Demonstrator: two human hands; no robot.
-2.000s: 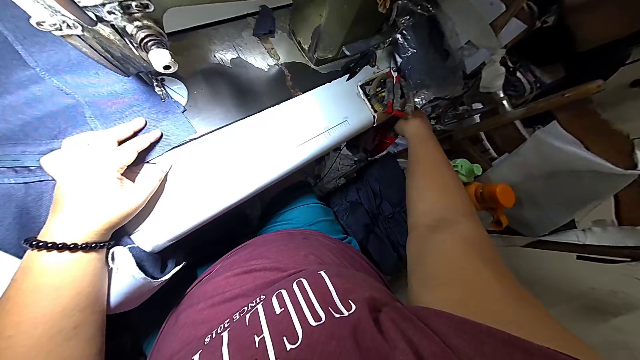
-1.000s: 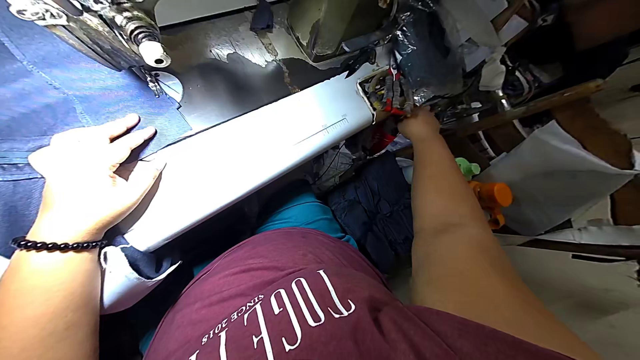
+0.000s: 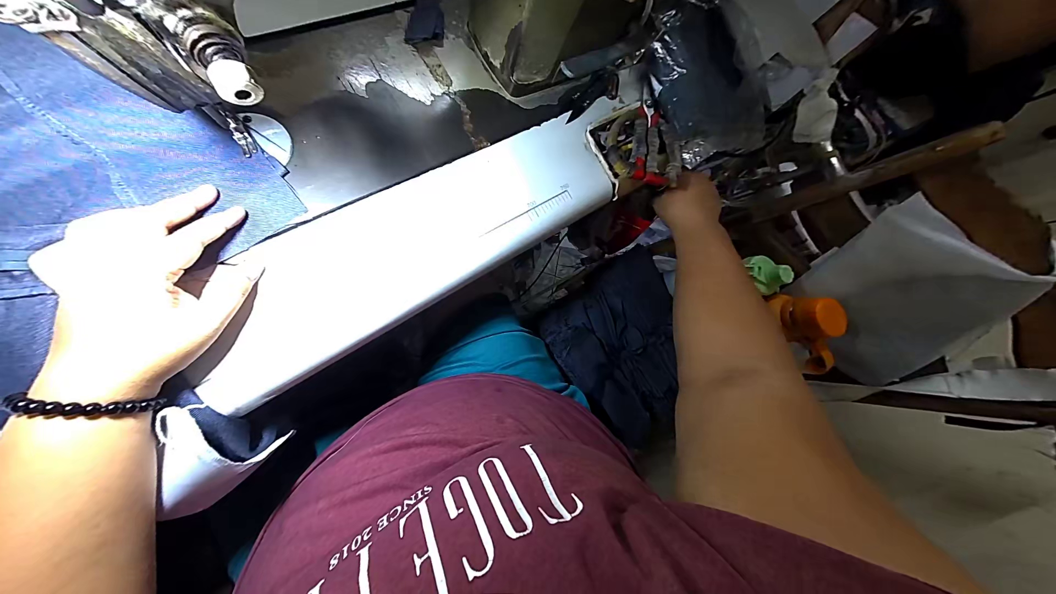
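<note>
My left hand [image 3: 153,285], with a black bead bracelet at the wrist, rests palm down with spread fingers on dark blue fabric [image 3: 107,132]. Its thumb lies at the white front panel [image 3: 412,239] of the sewing machine table. The needle and presser foot [image 3: 241,136] of the sewing machine stand at the fabric's right part, beyond my fingertips. My right hand [image 3: 689,202] reaches to the far right end of the panel, beside a recess holding red-handled tools [image 3: 648,161]. Its fingers are largely hidden, so whether it holds anything cannot be told.
Beyond the panel lies the worn metal machine bed [image 3: 355,140], with a greenish metal housing [image 3: 553,41] behind. A dark plastic-wrapped bundle [image 3: 705,82] stands at the back right. An orange container [image 3: 813,318], a green plastic item [image 3: 767,274] and a wooden bar [image 3: 891,169] are right of my arm.
</note>
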